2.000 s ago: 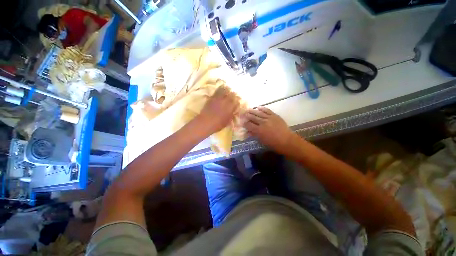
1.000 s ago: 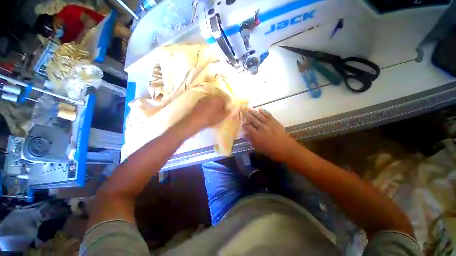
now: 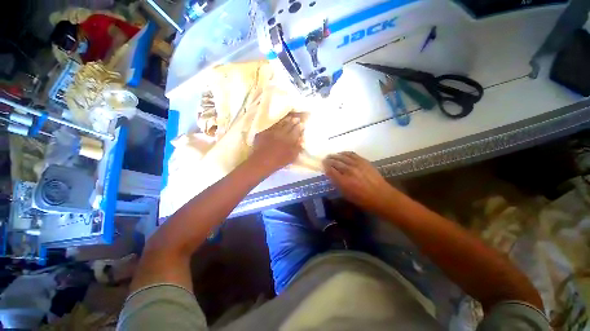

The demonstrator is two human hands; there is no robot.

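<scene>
A cream garment piece [image 3: 239,97] lies bunched on the machine bed, left of and in front of the needle area [image 3: 321,84]. My left hand [image 3: 281,139] rests on the fabric just in front of the presser foot, fingertips pressing it in the bright lamp light. My right hand [image 3: 352,174] is at the table's front edge and pinches a narrow stretch of the fabric running between the two hands. The white sewing machine head [image 3: 414,39] with blue stripe and "JACK" lettering stands behind. Glare hides the fabric's edge near the needle.
Black scissors [image 3: 446,90], light blue snips [image 3: 394,102] and a dark green tool [image 3: 414,94] lie right of the needle. A dark box [image 3: 572,63] is at the right edge. A cream heap [image 3: 543,239] lies below right. A person in red [image 3: 103,35] sits at upper left.
My right hand has moved slightly right and toward the front edge, drawing a narrow strip of fabric out. The hanging fabric corner between the hands no longer shows. My left hand lies flatter on the cloth.
</scene>
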